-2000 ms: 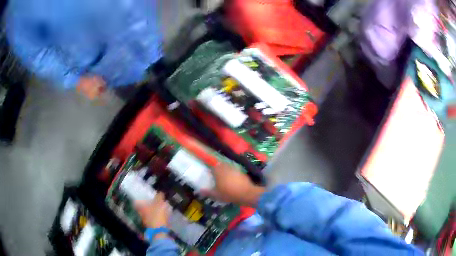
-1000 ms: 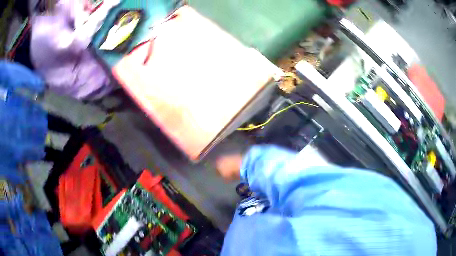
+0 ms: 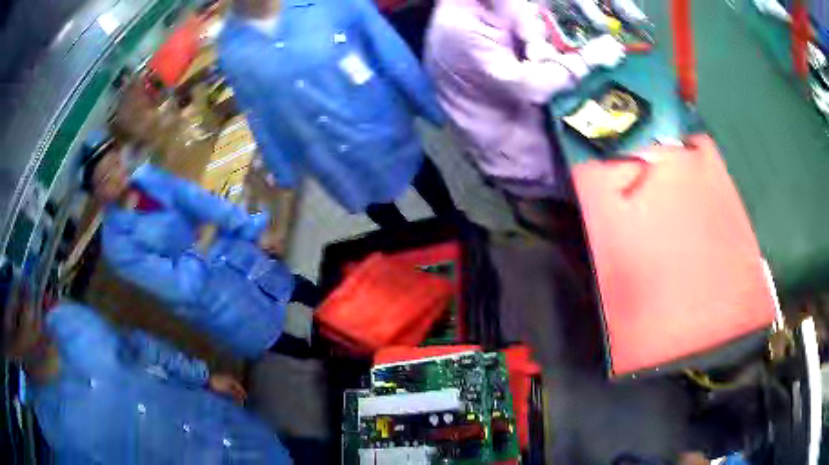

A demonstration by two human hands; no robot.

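A green circuit board (image 3: 482,377) with white heatsinks and a yellow transformer lies parts up on a red sheet (image 3: 521,381) in a black bin at the bottom centre. Its lower part is cut off by the frame. Behind it, a second black bin (image 3: 477,272) holds loose red-orange foam sheets (image 3: 386,300). My left hand is not in view. A small, blurred bit of skin beside blue cloth shows at the bottom edge, right of centre. It may be my right hand (image 3: 693,459), but its fingers and any hold cannot be made out.
Several people in blue coats stand or sit at the left and top; one in pink (image 3: 495,100) works at the green bench (image 3: 773,154). A red-covered surface (image 3: 677,263) is at the right, below a black tray (image 3: 604,113) with a yellow ring. Red posts rise at the bench.
The view has swung back left and up from the rack of boards on the right. The large blue sleeve has left the foreground. The binned boards and the people are now more fully visible.
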